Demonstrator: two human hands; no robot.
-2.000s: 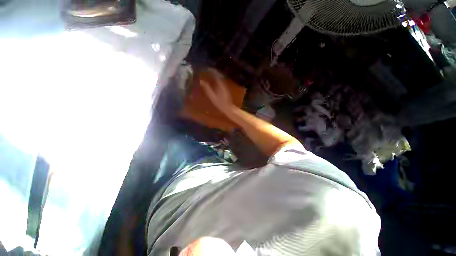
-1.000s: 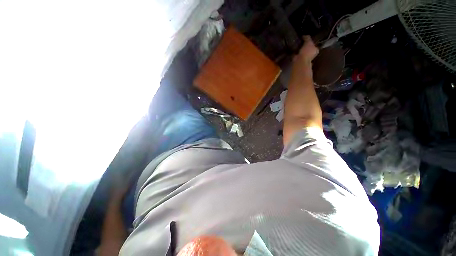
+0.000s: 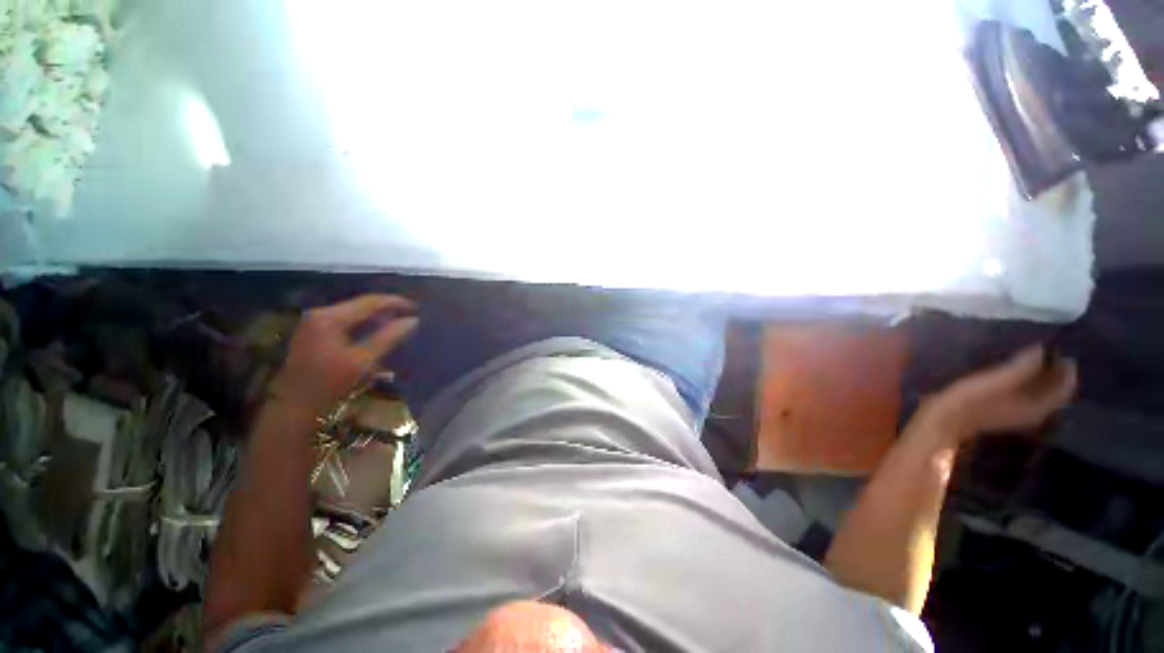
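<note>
The white cloth-covered table [image 3: 638, 191] lies in front of me under glaring light. My left hand [image 3: 351, 338] is below its front edge at the left, thumb and fingers apart, with nothing seen in it. My right hand [image 3: 1015, 389] is below the table's right end, blurred, fingers partly curled; whether it holds anything cannot be told. An orange-topped stool [image 3: 830, 398] stands partly under the table, between my legs and my right forearm. A dark steam iron [image 3: 1028, 109] sits at the table's right end.
Tied bundles of cut pieces [image 3: 112, 491] crowd the floor at the left. A beige and pale bundle [image 3: 366, 453] lies beside my left forearm. A whitish heap [image 3: 49, 96] is at the far upper left. Pale scraps [image 3: 781, 500] lie below the stool.
The view has turned to face the table squarely. My right hand has left the dark area near the fan and come to the table's right end. My left hand has come up into clear view.
</note>
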